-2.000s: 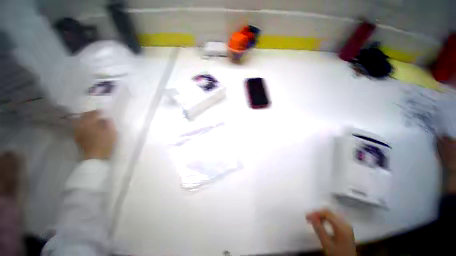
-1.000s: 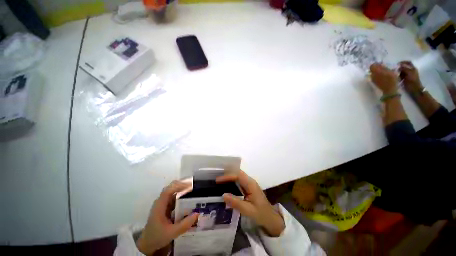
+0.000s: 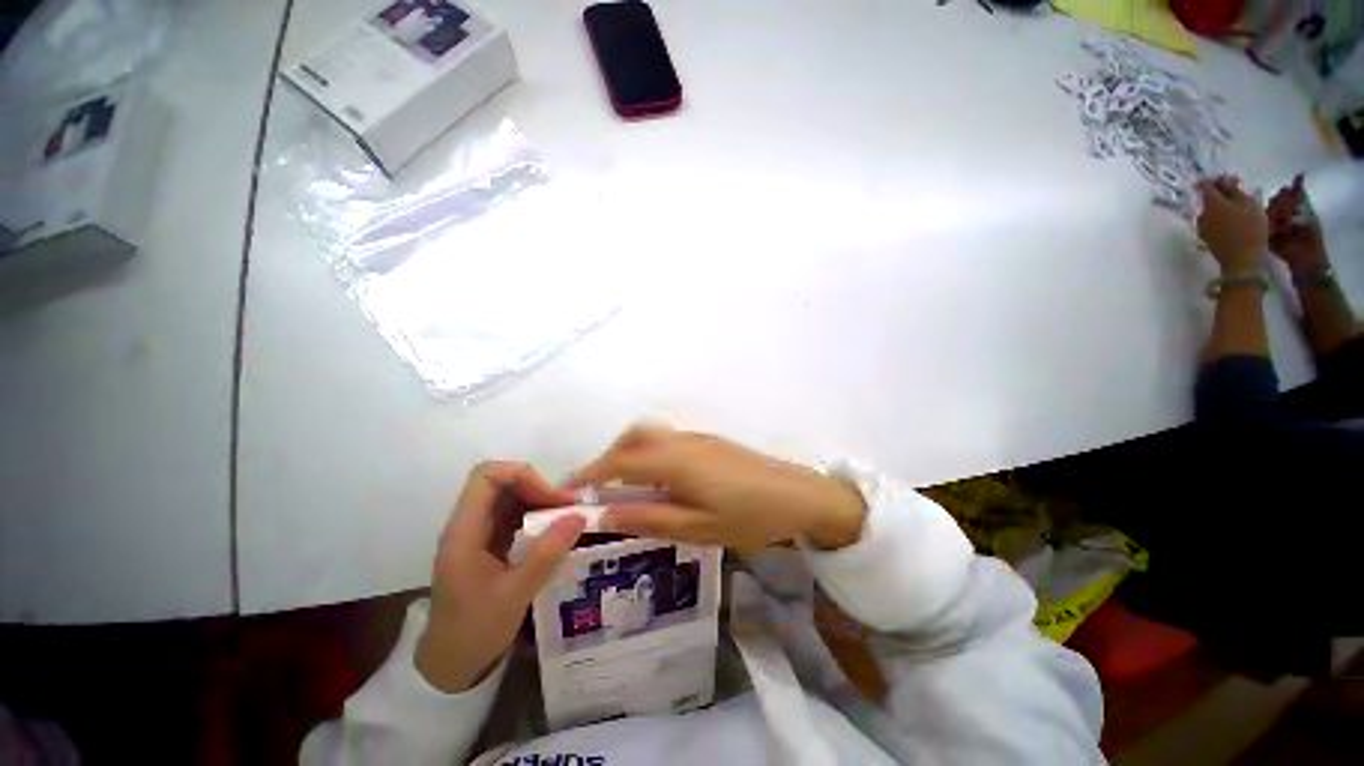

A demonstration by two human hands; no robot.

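Observation:
A white retail box (image 3: 628,647) with a dark purple picture stands upright against my body, below the table's front edge. My left hand (image 3: 497,572) grips the white top flap at its left corner between thumb and fingers. My right hand (image 3: 715,488) lies across the top, its fingertips pinching the flap beside my left hand. The flap is bent partly over, with a dark gap under it. My right fingers hide much of the opening and the contents cannot be seen.
Clear plastic bags (image 3: 456,277) lie left of centre, with a spare carton (image 3: 401,75) behind them. A red-edged smartphone (image 3: 631,57) is at the back. Another carton (image 3: 68,165) lies far left. At right, another person's hands (image 3: 1249,232) are by small white parts (image 3: 1144,117).
The box's lid flap stood up and is now bent forward over the opening. My right hand has moved from the box's right side onto the flap. The view has shifted down.

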